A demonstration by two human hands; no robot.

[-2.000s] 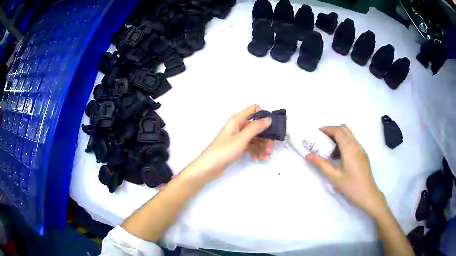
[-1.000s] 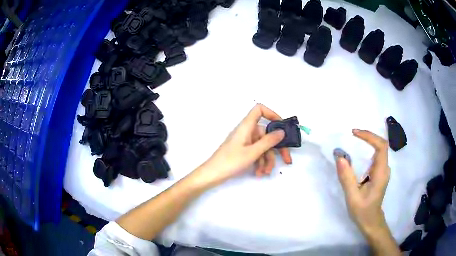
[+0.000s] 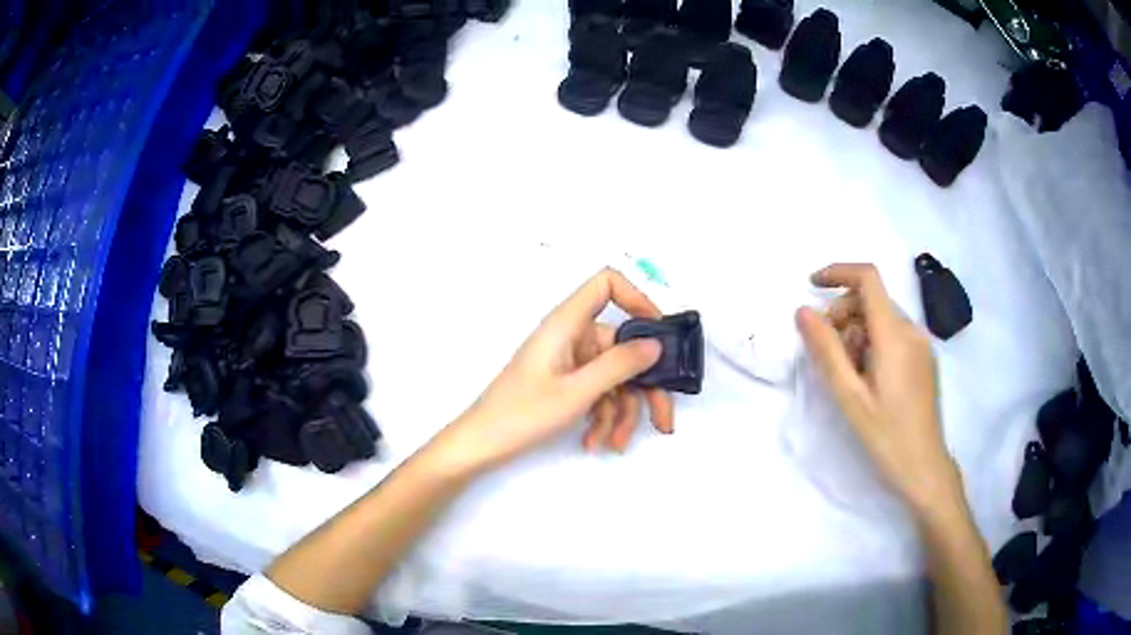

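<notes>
My left hand holds a black plastic housing, thumb on its face and squared flange towards the right. My right hand is to the right with bent fingers around the white glue bottle, which is hard to see against the white sheet. The bottle's teal needle tip points up and left, above the housing and apart from it. The fingers' hold on the bottle is partly hidden. A single black cover lies right of my right hand.
A heap of black housings lies at left beside a tilted blue crate. Black assembled housings stand in rows at the top of the white sheet. More black covers lie at far right.
The teal tip has moved left and up from beside the flange to above the housing. My right hand's fingers have bent closer together. The whole view has shifted slightly.
</notes>
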